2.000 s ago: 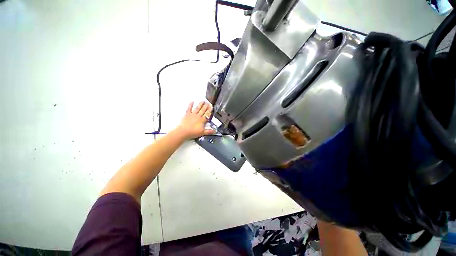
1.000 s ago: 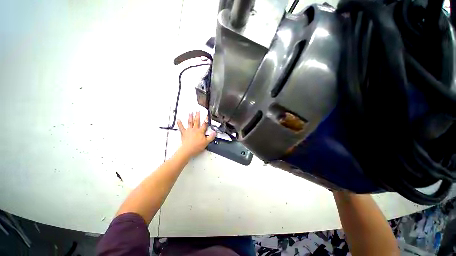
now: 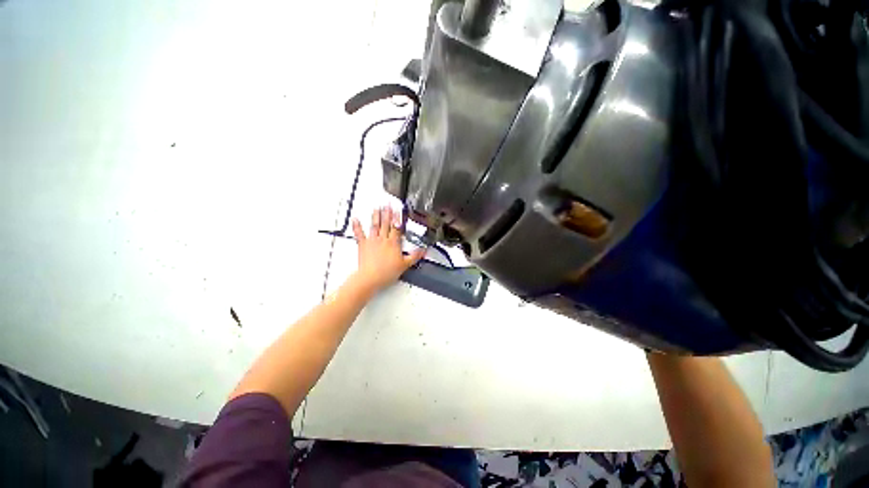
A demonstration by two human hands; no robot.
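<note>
The silver and blue cutting machine fills the upper right, with black cable coiled over it. Its flat grey base plate shows below the motor. The pale fabric lay has a dark cut edge and lies left of the machine. A curved dark lever sticks out from the machine's left side. My left hand lies flat with fingers spread, at the lay's near edge beside the base plate. My right forearm shows at the lower right; my right hand is hidden behind the motor.
The off-white table has a seam and a small dark scrap at left. Its curved near edge runs along the bottom. Fabric waste lies on the floor below, with more dark scraps at the lower left.
Since two seconds ago, the machine has turned relative to the lay, and less of the dark cut line shows. My left hand stays close beside the base plate. The view has shifted.
</note>
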